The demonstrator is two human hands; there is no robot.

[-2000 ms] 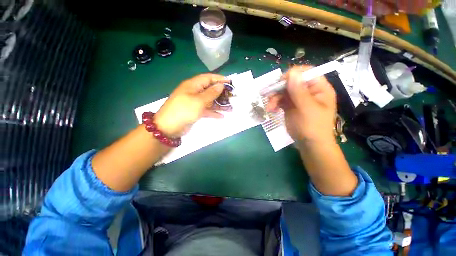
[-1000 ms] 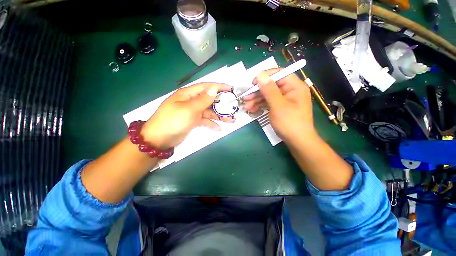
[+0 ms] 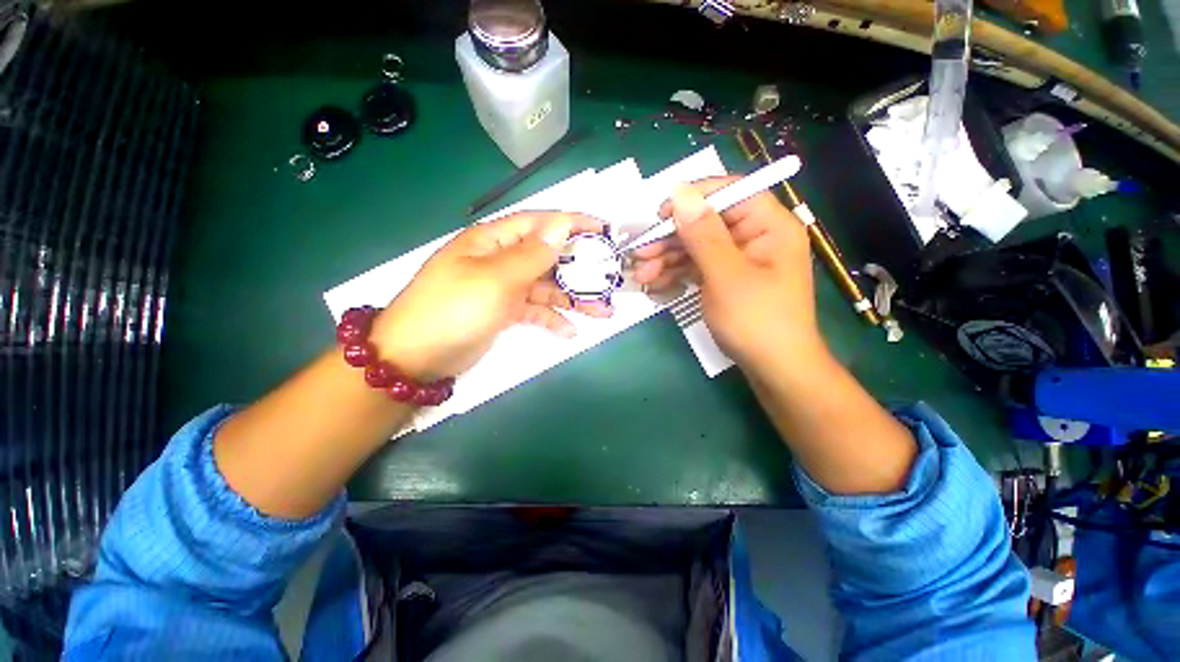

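My left hand (image 3: 485, 278) holds a round housing (image 3: 590, 269) by its rim between thumb and fingers. The housing has a dark and silver ring and a bright white face with small dark marks. My right hand (image 3: 744, 265) grips white tweezers (image 3: 738, 190) like a pen. The tweezer tip is at the right edge of the housing's face; whether it holds a piece is too small to tell. White backing sheets (image 3: 485, 369) lie fanned under both hands. A striped sheet (image 3: 700, 339) shows below my right hand, partly hidden by it.
A pump bottle (image 3: 520, 97) stands behind the sheets, beside a thin dark stick (image 3: 524, 172). Two black discs (image 3: 331, 131) lie back left. Stacked clear trays (image 3: 91, 310) fill the left side. A brass-coloured rod (image 3: 835, 265), wipes holder (image 3: 906, 168) and blue fixture (image 3: 1106, 397) are at right.
Two seconds ago the housing was tilted with a dark inside showing and my right hand was blurred and raised. Now its white face shows and the tweezers meet it. Little changed over the last second.
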